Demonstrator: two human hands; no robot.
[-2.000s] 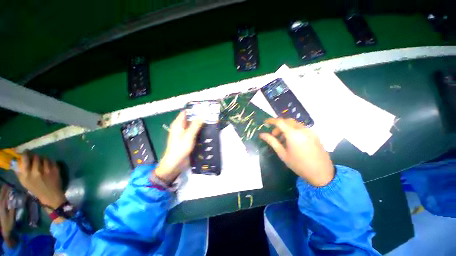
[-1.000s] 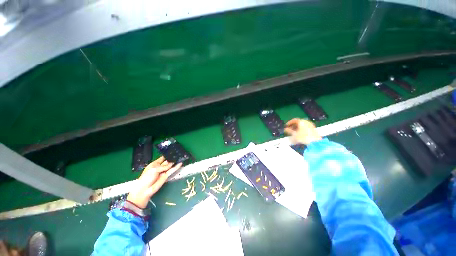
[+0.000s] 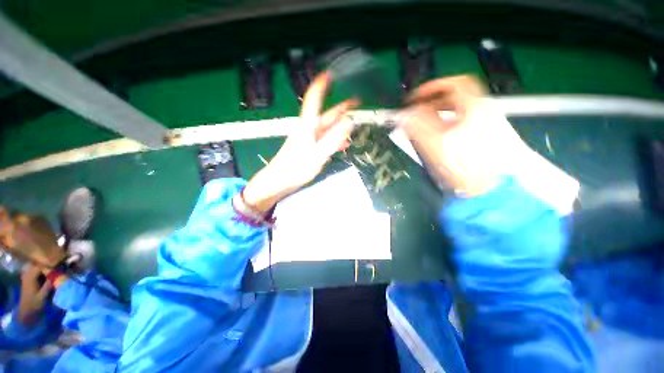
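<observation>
A motion-blurred black phone unit (image 3: 368, 81) is above the pale rail, between my two hands. My right hand (image 3: 455, 138) is blurred; its fingertips are at the phone's right end and appear to grip it. My left hand (image 3: 309, 149) is open, thumb and fingers spread, at the phone's lower left, with no clear grip on it. White paper (image 3: 331, 222) lies on the green bench below my hands. Thin tan strips (image 3: 380, 156) lie in a loose pile between my hands.
More phones (image 3: 257, 80) lie on the green conveyor beyond the pale rail (image 3: 226, 132). One phone (image 3: 218, 160) is on the bench at left. A slanting post (image 3: 87, 80) meets the rail. A neighbour's hands (image 3: 33, 240) and a round mesh-like disc (image 3: 78, 211) are at far left.
My left hand has let go of the phone it held over the conveyor. My right hand has drawn back from the conveyor with a phone. The view has shifted.
</observation>
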